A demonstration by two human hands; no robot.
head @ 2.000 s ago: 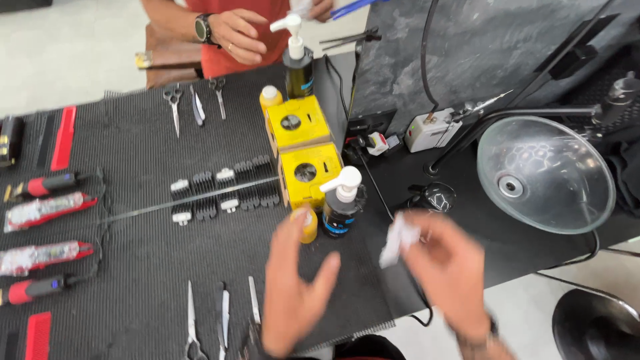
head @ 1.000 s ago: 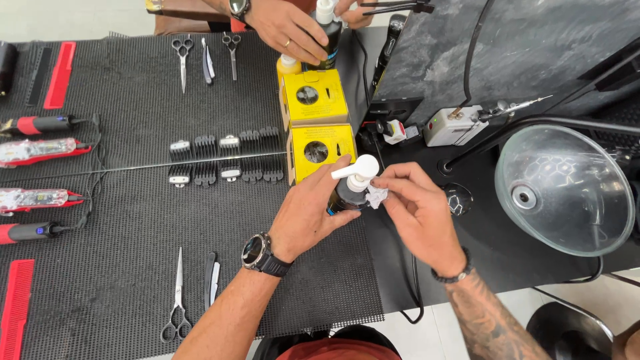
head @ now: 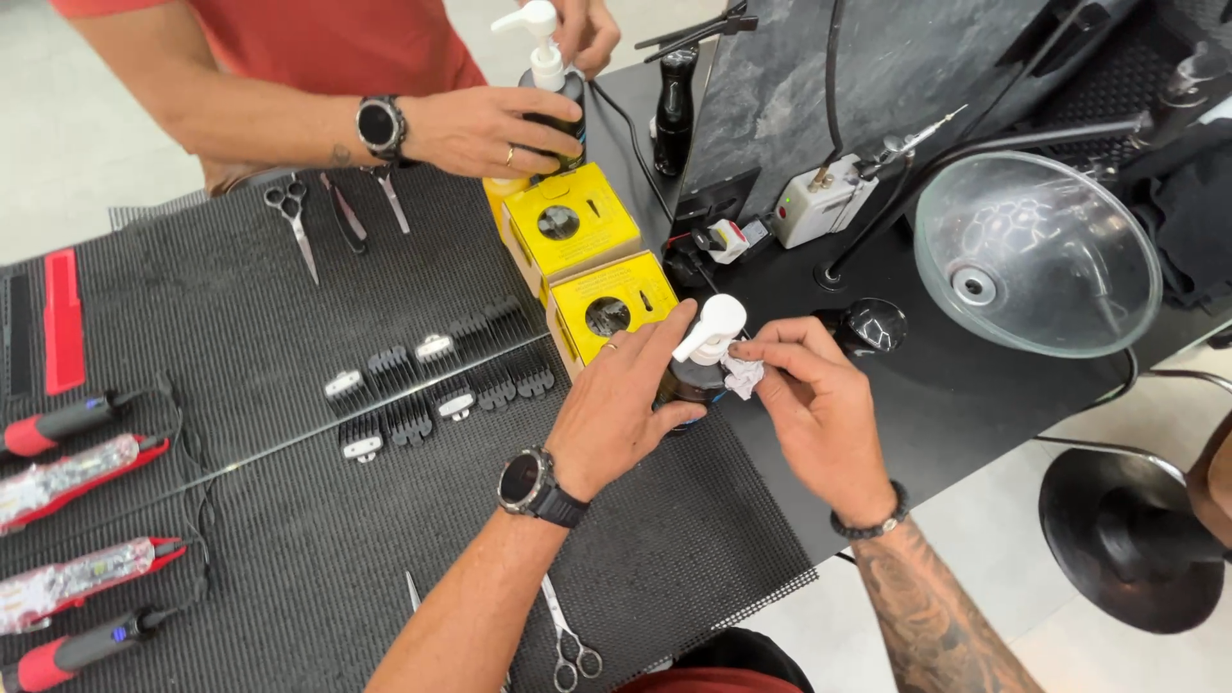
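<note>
My left hand (head: 621, 399), with a watch on its wrist, is wrapped around a black pump bottle (head: 695, 383) with a white pump head (head: 714, 325). A crumpled white tissue (head: 742, 372) is pinched in the fingers of my right hand (head: 818, 414) and touches the bottle just below the pump. Beside the bottle stands a yellow box (head: 616, 306) with a round window. The bottle's lower part is mostly hidden by my left hand.
A mirror reflects the bench and my arms. Clipper guards (head: 457, 402), hair clippers (head: 87, 580) and scissors (head: 568, 640) lie on the black ribbed mat (head: 318, 549). Right of the bottle are a white device (head: 818, 204), a black glossy object (head: 871, 325) and a glass bowl (head: 1035, 255).
Two seconds ago my left hand was open and off the bottle; it has closed around it. My right hand has brought the tissue against the bottle's neck.
</note>
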